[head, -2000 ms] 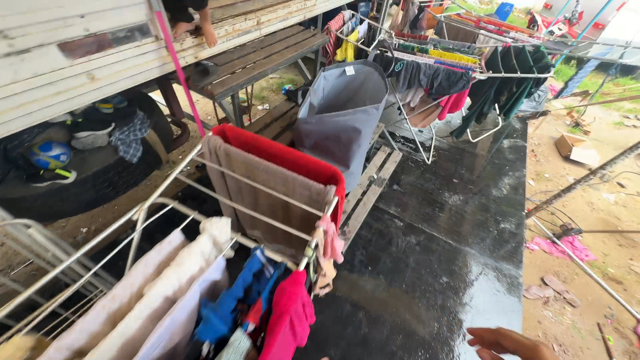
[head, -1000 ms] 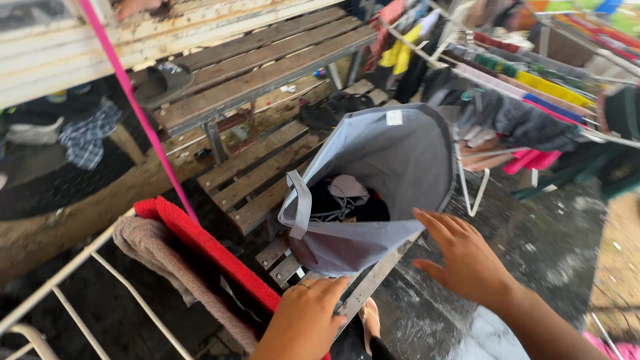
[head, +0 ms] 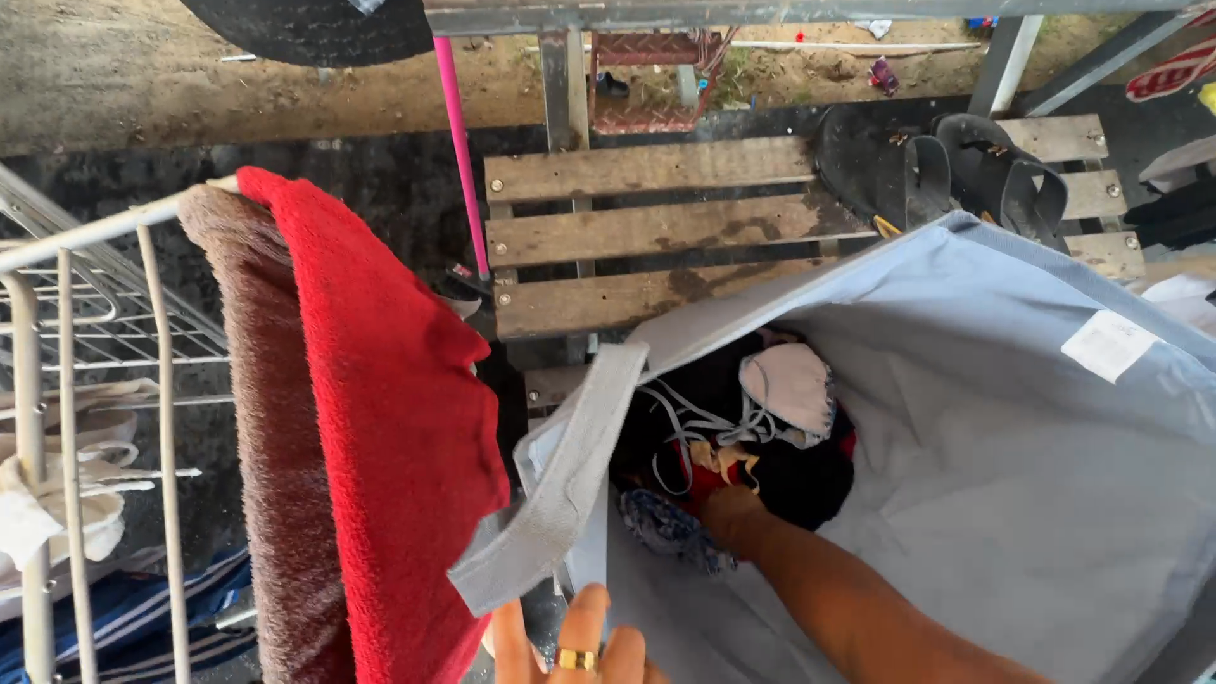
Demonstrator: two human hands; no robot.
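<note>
A grey fabric laundry hamper (head: 931, 456) stands open below me, with a strap handle (head: 560, 484) on its left rim. Deep inside it lie dark clothes (head: 807, 484), a pale cup-shaped piece with grey cords (head: 787, 385), and a blue patterned cloth (head: 665, 527). My right hand (head: 736, 518) reaches in among the clothes at a red piece; its fingertips are hidden, so its grip cannot be told. My left hand (head: 579, 641), a ring on one finger, is at the hamper's near left rim just below the strap, fingers partly out of view.
To the left, a metal drying rack (head: 161, 380) bears a red towel (head: 380, 408) and a brown towel (head: 266, 427). Behind the hamper is a slatted wooden step (head: 655, 228) with black sandals (head: 883, 176). A pink pole (head: 461, 152) stands between rack and step.
My right hand has gone from the hamper's rim down into the clothes inside. My left hand remains near the rim. The view has moved closer over the hamper.
</note>
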